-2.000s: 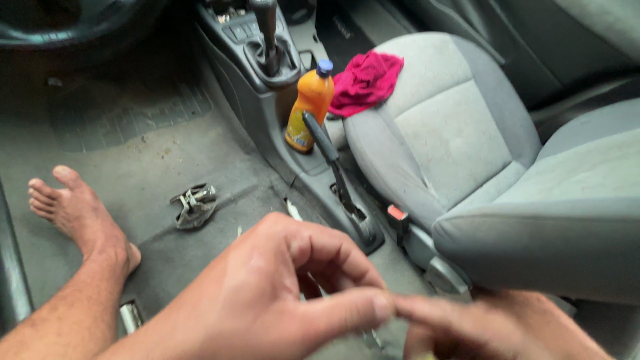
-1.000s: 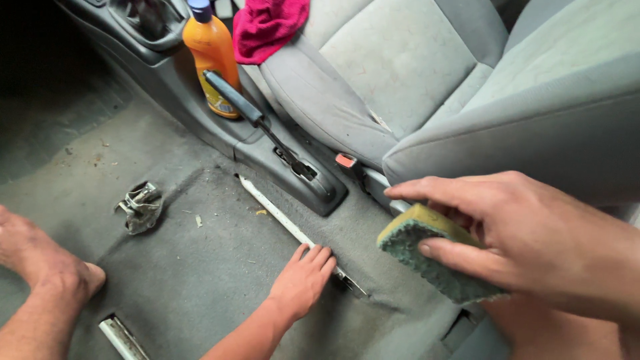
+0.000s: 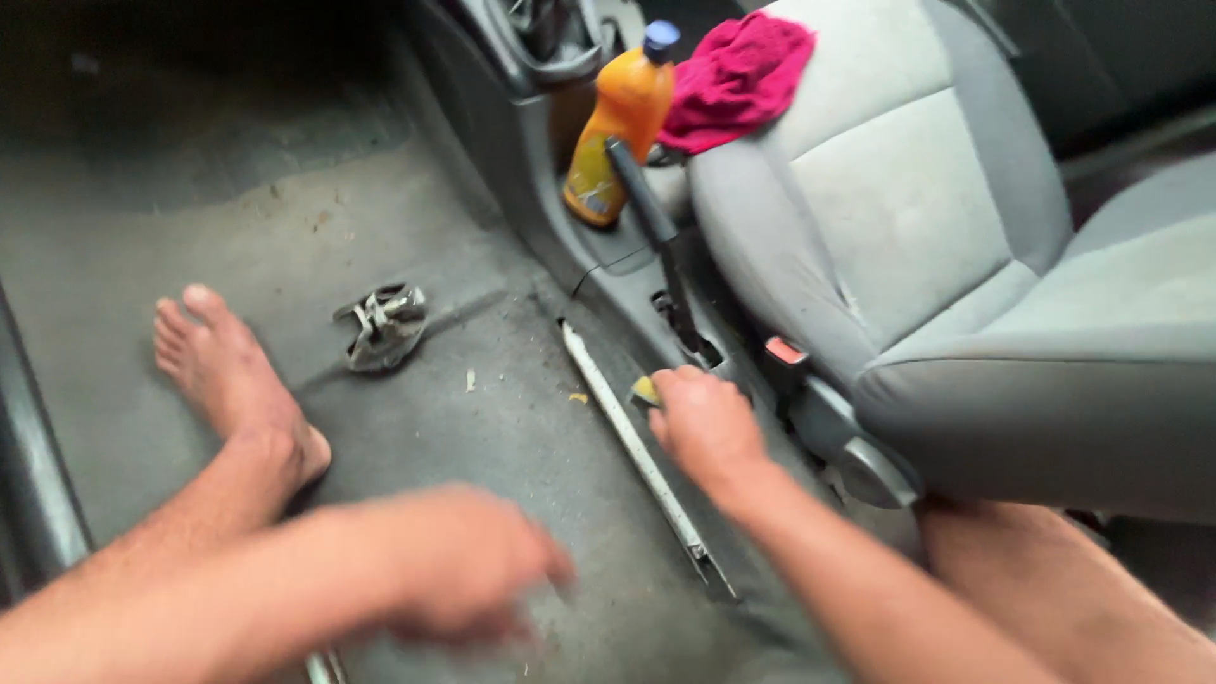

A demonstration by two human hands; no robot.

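Observation:
My right hand [image 3: 708, 423] grips a yellow-and-green sponge [image 3: 646, 390], mostly covered by the fingers, low by the side of the centre console near the base of the handbrake lever [image 3: 651, 199]. Just left of it, a pale metal seat rail [image 3: 627, 432] runs along the grey car floor [image 3: 456, 456]. My left hand [image 3: 475, 560], blurred, hangs over the floor at the lower middle; nothing shows in it, and its finger shape is unclear. An orange bottle with a blue cap [image 3: 622, 123] stands on the console. Beside it a crumpled magenta cloth [image 3: 741, 81] lies on the passenger seat's edge.
A crumpled grey object with metal parts [image 3: 385, 328] lies on the floor near my bare foot [image 3: 223, 370]. The grey passenger seat [image 3: 893, 180] and its red-buttoned buckle [image 3: 786, 351] border the console. Part of another rail [image 3: 326, 665] shows at the bottom. Small debris dots the floor.
The sponge, held up by my right hand over the seat side one second ago, is now down by the console. My left hand has come off the seat rail and moved left.

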